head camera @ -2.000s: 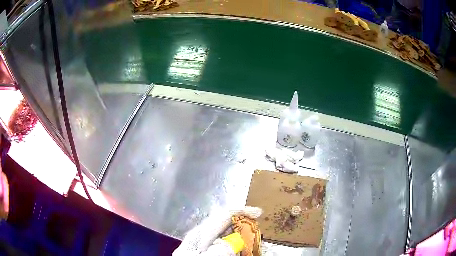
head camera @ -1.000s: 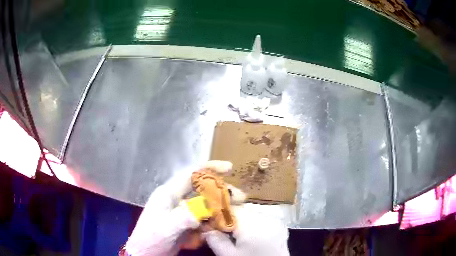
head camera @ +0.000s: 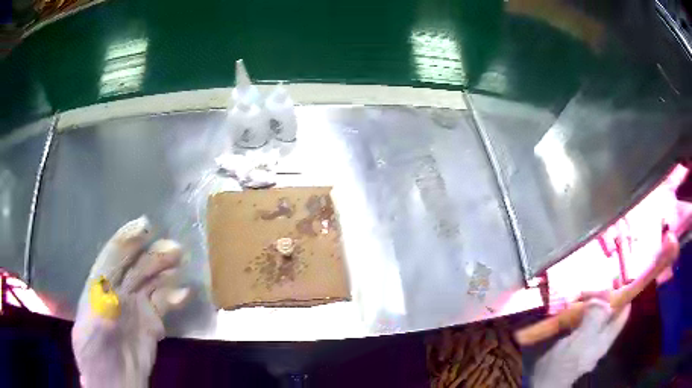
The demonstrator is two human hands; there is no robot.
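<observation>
My left hand (head camera: pixel 125 303), in a white knit glove with a yellow band, is at the lower left over the bench's front edge. Its fingers are apart and it holds nothing. My right hand (head camera: pixel 580 345), in a white glove, is at the lower right beyond the bench edge. It is closed around the shank of a long orange-tan workpiece (head camera: pixel 641 282), which slants up to the right. The stained cardboard pad (head camera: pixel 235 258) lies on the bench with a small pale round cap (head camera: pixel 285 245) on it.
Two white bottles (head camera: pixel 262 121) stand behind the pad, with a crumpled white rag (head camera: pixel 249 170) and a thin dark rod (head camera: pixel 289 173) before them. A green belt (head camera: pixel 341 45) runs behind the grey bench (head camera: pixel 394 220). A heap of brown pieces (head camera: pixel 474 360) lies below the front edge.
The view has swung right. My hands, together on the workpiece a second ago, are now far apart. My left hand has let go; my right hand has carried the workpiece to the right.
</observation>
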